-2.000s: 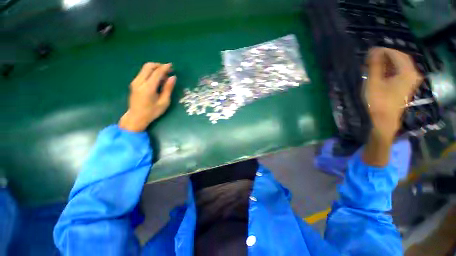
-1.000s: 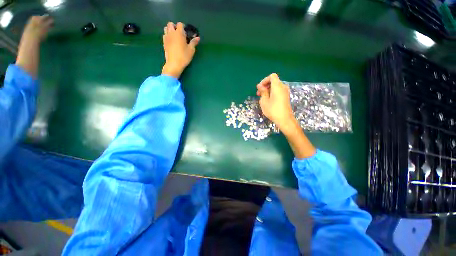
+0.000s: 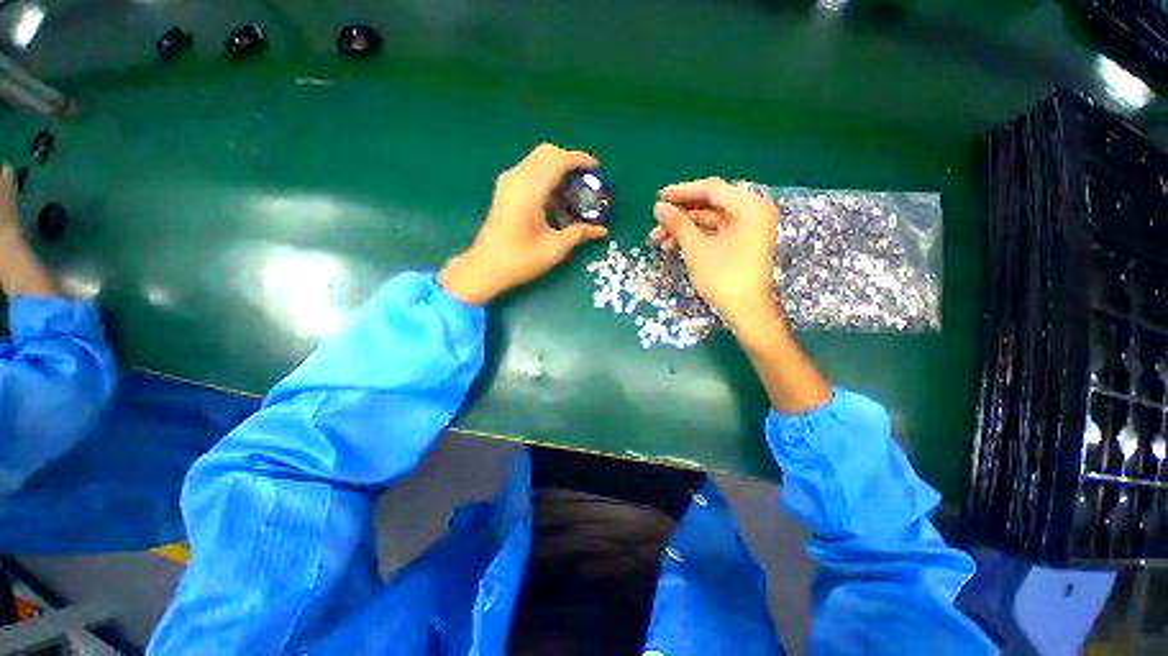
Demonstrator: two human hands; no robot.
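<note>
My left hand (image 3: 528, 228) holds a round, glossy black housing (image 3: 585, 196) between thumb and fingers above the green bench, its face with shiny silvery spots turned up. My right hand (image 3: 724, 244) is just to its right, apart from it, with thumb and fingertips pinched together; whether a tiny piece is between them cannot be told. Below and behind the right hand lies a loose pile of silvery metal pieces (image 3: 620, 279). A clear plastic bag (image 3: 884, 256) full of the same pieces lies to the right of the hand, partly hidden by it.
Stacked black trays (image 3: 1044, 333) stand at the bench's right edge. Several black housings (image 3: 359, 40) sit along the far left side and at the left. Another worker's blue sleeve and hand (image 3: 51, 346) reach in at the left edge. The green bench (image 3: 320, 192) has its near edge before me.
My left hand has come back from the far side of the bench towards my right hand, now holding a black housing. My right hand stays near the pile. The other worker's hand has moved nearer.
</note>
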